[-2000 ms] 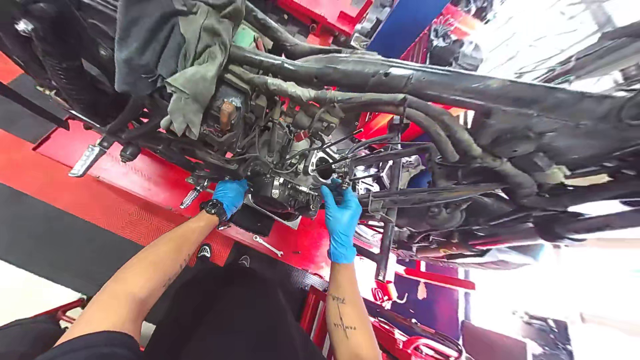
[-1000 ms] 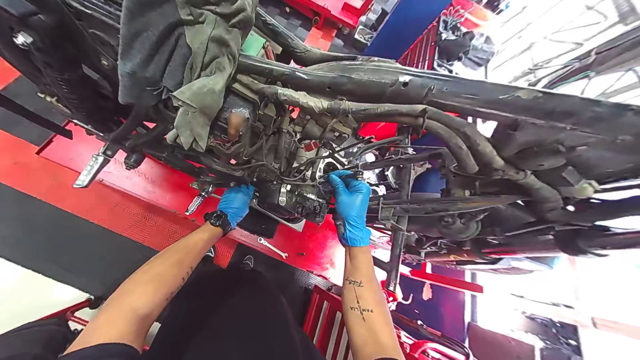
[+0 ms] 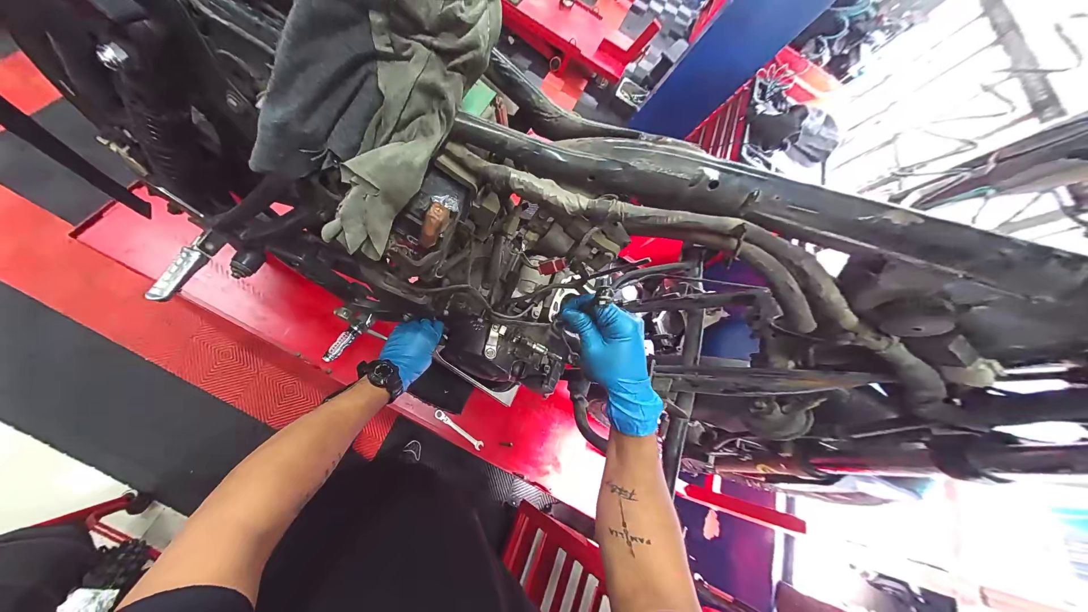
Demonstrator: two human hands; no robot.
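Observation:
My left hand [image 3: 411, 350], in a blue glove with a black watch at the wrist, is at the lower left side of a motorcycle engine [image 3: 501, 344]; its fingertips are hidden against the dark parts. My right hand [image 3: 610, 344], also gloved in blue, is at the opening on the engine's right side, fingers bent together by a pale metal flange [image 3: 563, 299]. Whether a small part is between those fingers cannot be told. Cables and hoses run just above and beside the right hand. Above the engine lies the motorcycle's black frame tube [image 3: 595, 166].
A grey-green cloth [image 3: 399, 127] and a dark cloth [image 3: 314, 93] hang over the frame. A combination wrench [image 3: 459, 429] lies on the red lift platform [image 3: 531, 433]. Metal footpegs [image 3: 177, 272] stick out at left. A blue post [image 3: 731, 64] stands behind.
My right hand has moved down slightly from the cables to the engine opening, and its fingers have drawn closer together. My left hand stays beside the engine's lower left side.

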